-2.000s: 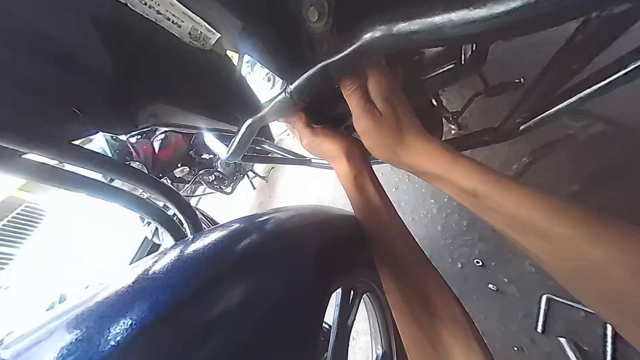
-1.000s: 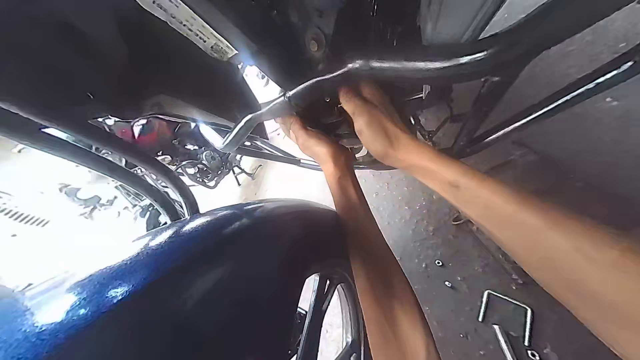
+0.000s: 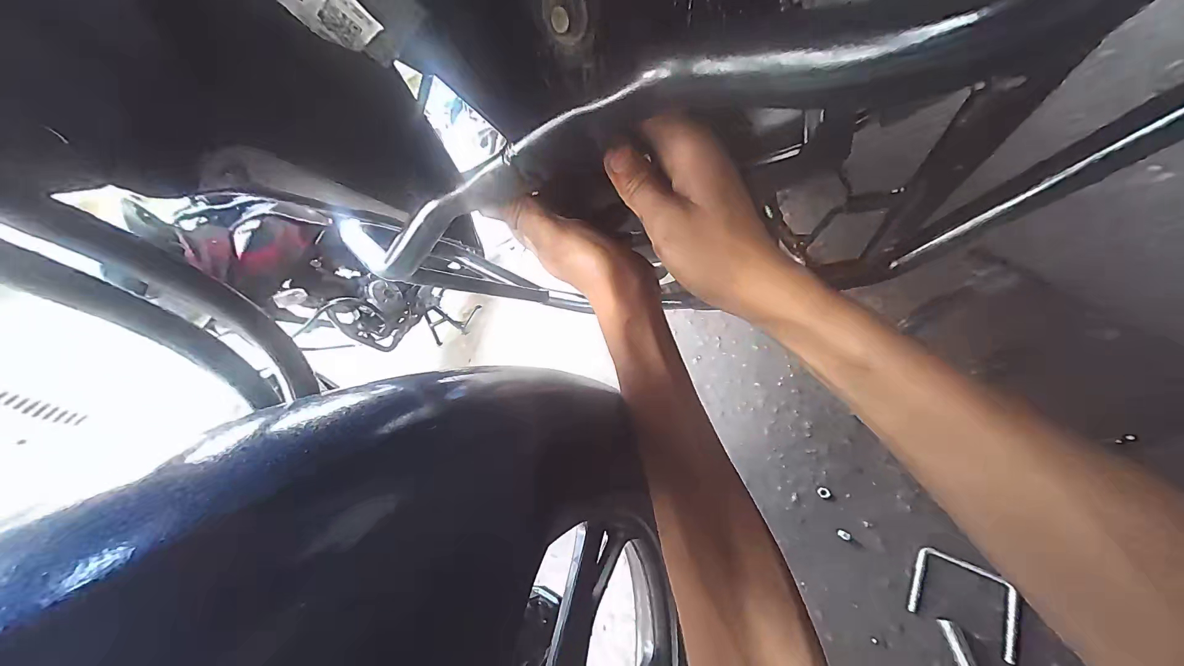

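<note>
My left hand (image 3: 569,245) reaches up under a bent black metal tube (image 3: 795,79), its fingertips lost in the shadow behind the tube. Just right of it is my right hand (image 3: 694,203), thumb showing and the other fingers hidden beneath the same tube. What either hand touches or holds in the dark gap between them cannot be made out. A round bolt head (image 3: 560,18) sits on the dark panel above the tube. Below and left of my forearms bulges a glossy dark blue fender (image 3: 370,481), with a spoked wheel (image 3: 601,592) under it.
Two square-cornered metal U-bolts (image 3: 967,564) lie on the floor at lower right, near small nuts (image 3: 824,493). Black tubes (image 3: 185,296) curve along the left. A red motorcycle (image 3: 259,250) stands beyond them. A straight frame bar (image 3: 1045,185) slants across the right.
Both hands stay under the bent tube, with only slight shifts. The view has moved a little.
</note>
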